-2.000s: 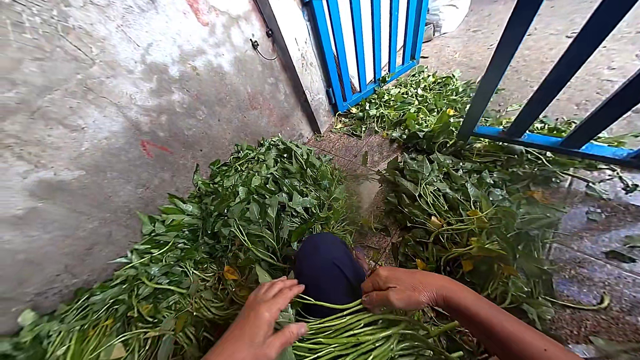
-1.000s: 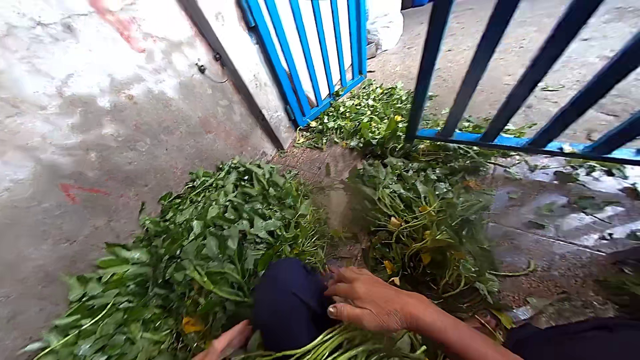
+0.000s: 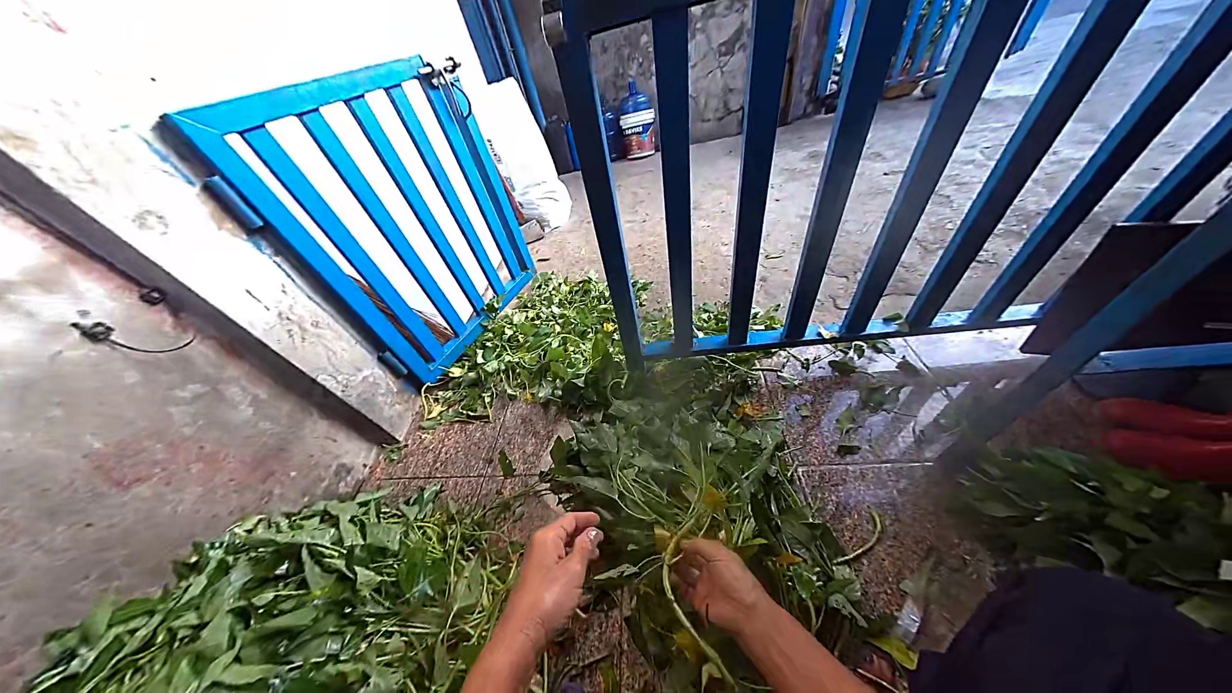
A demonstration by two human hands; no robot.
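My left hand (image 3: 558, 563) reaches in at the left edge of the middle pile of leafy green vines (image 3: 693, 472); its fingers are curled, and whether they grip anything is unclear. Beside a long pale stem (image 3: 674, 587) at the front of that pile is my right hand (image 3: 717, 580), its fingers partly hidden among stems and leaves, the stem running past its fingertips. Yellowed leaves show here and there in the pile. At the lower left lies another heap of leafy greens (image 3: 318, 587), apart from both hands.
A blue barred gate leaf (image 3: 337, 221) stands against the wall at left; another blue railing (image 3: 751, 192) spans the upper right, greens lying beneath it. Wet tiles (image 3: 857, 491) lie right of the middle pile. More leaves (image 3: 1088, 520) and red objects (image 3: 1165, 438) are at far right.
The view has swung up and to the right. My hands were by the dark-clothed knee and the light green stems; now both are at the middle pile.
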